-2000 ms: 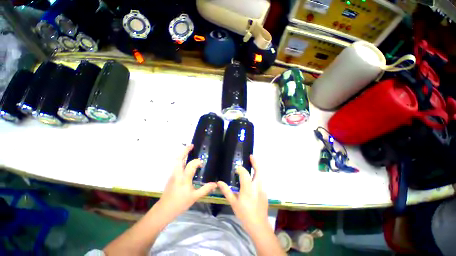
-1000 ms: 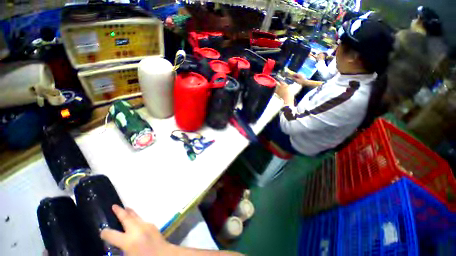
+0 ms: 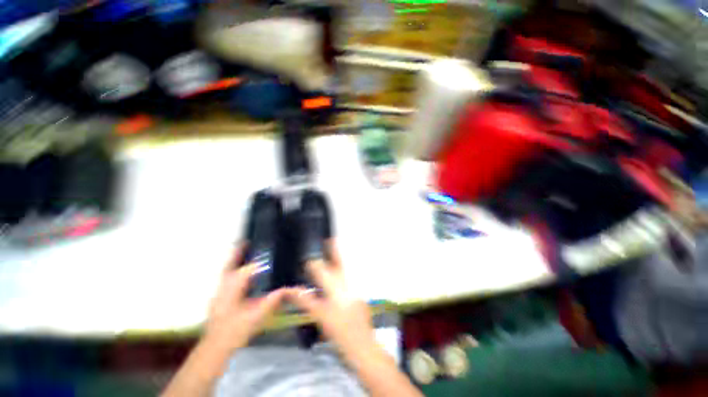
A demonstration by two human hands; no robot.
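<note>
The whole frame is blurred. Two black speakers lie side by side near the bench's front edge, a left one (image 3: 264,233) and a right one (image 3: 314,225). My left hand (image 3: 238,298) is around the near end of the left speaker. My right hand (image 3: 332,293) is on the near end of the right speaker. My thumbs meet between them at the near ends. A third black speaker (image 3: 295,151) lies just beyond the pair, pointing away from me.
Dark speakers (image 3: 58,186) lie in a row at left. A camouflage speaker (image 3: 376,147), a beige speaker (image 3: 441,105), a red speaker (image 3: 485,151) and cables (image 3: 454,223) are at right. The rear shelf holds a large beige speaker (image 3: 268,45). A person's grey clothing (image 3: 671,291) shows far right.
The view swung right to a seated person and crates, then back to the bench. My left hand, barely in view a second ago, is again visible on the left speaker.
</note>
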